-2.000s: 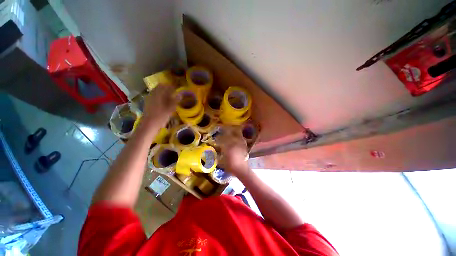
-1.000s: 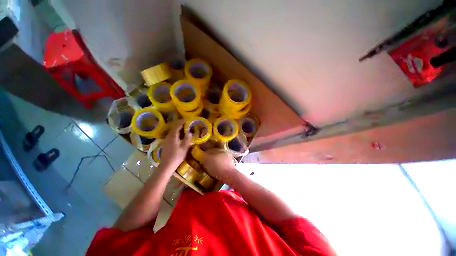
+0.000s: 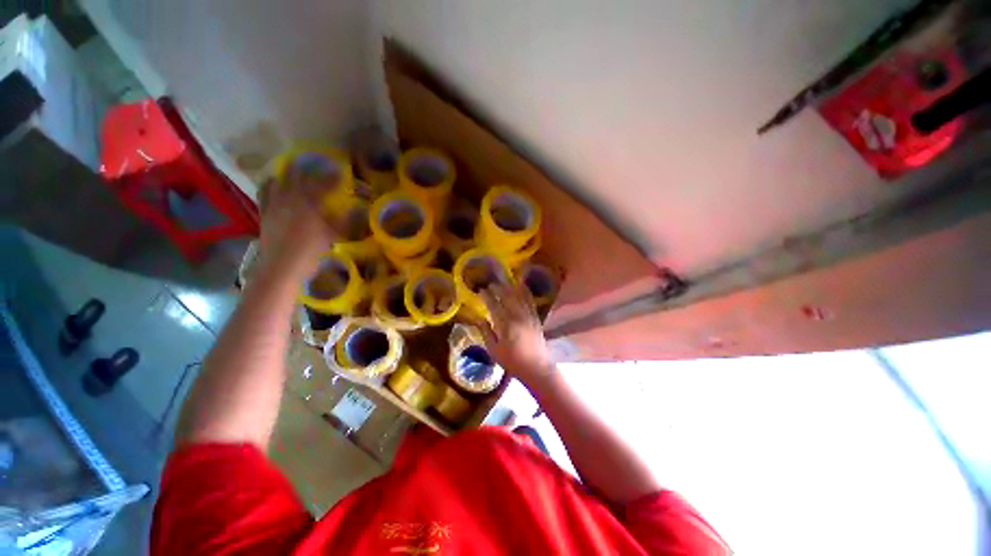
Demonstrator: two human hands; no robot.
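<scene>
An open carton of tape (image 3: 478,416) stands low in the wall corner, packed with yellow tape rolls, some in clear film. My left hand (image 3: 293,223) is blurred at the carton's far left, on a yellow packing tape roll (image 3: 316,165); its fingers are partly hidden. My right hand (image 3: 515,326) has its fingers on the rim of another packing tape roll (image 3: 481,274) at the right. A loose roll (image 3: 433,297) sits beside it. Wrapped rolls (image 3: 366,348) and rolls lying on their sides (image 3: 415,384) show at the near edge.
The tall carton flap (image 3: 511,163) leans against the wall. A red stool (image 3: 179,179) stands at the left by the wall. A plain carton with a white label (image 3: 353,409) lies below the tape carton. Dark slippers (image 3: 109,370) lie on the floor. A red object (image 3: 886,125) is at the upper right.
My left hand has moved from the carton's near middle to its far left with a roll. My right hand has moved up and right onto a roll. Wrapped rolls at the near edge are uncovered.
</scene>
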